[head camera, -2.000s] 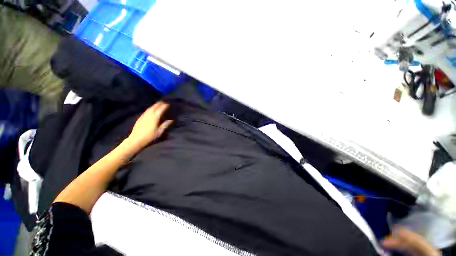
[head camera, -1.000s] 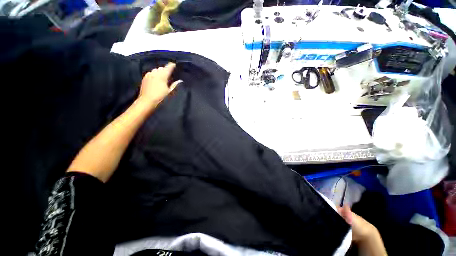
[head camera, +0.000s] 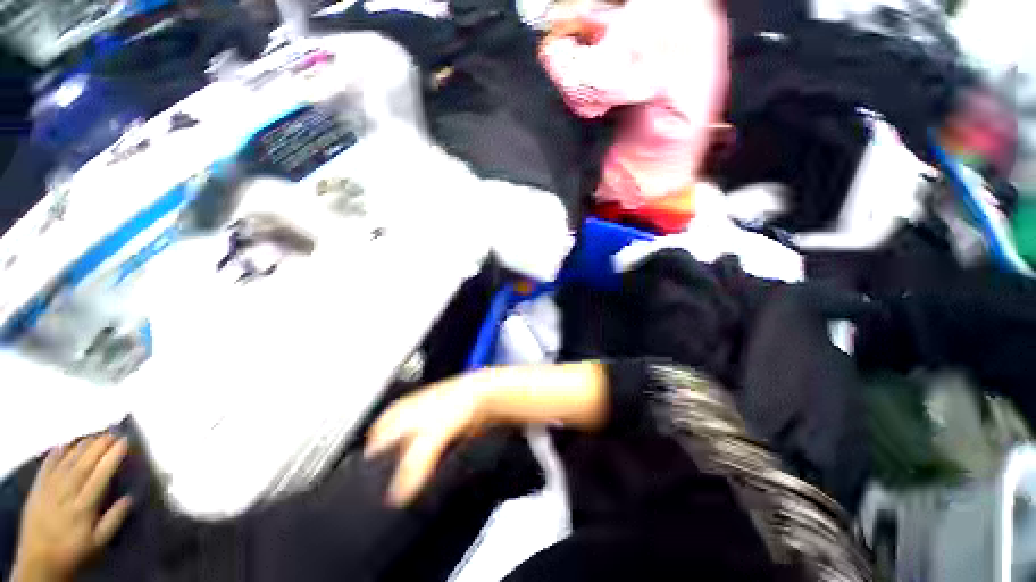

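The view is blurred. Black cloth (head camera: 307, 540) lies along the near edge of the white table and over my lap. My left hand (head camera: 74, 506) rests on it at the lower left, cut off by the frame's edge, thumb apart from the fingers. My right hand (head camera: 437, 432) is over the cloth just off the table's right corner, fingers spread and pointing left and down. Neither hand visibly pinches the cloth. A white strip of cloth (head camera: 517, 534) shows below my right hand.
The white sewing machine (head camera: 170, 216) with a blue stripe fills the upper left. Small metal parts (head camera: 267, 244) lie on the table (head camera: 329, 341). A whitish plastic bag (head camera: 528, 227) hangs at its right end. Blue crate (head camera: 608, 250), pink cloth (head camera: 659, 80) and dark cloth piles stand beyond.
The view has swung to the right, so the machine now appears at the left. My right hand no longer holds the garment's edge and is spread over the cloth. My left hand appears lower left.
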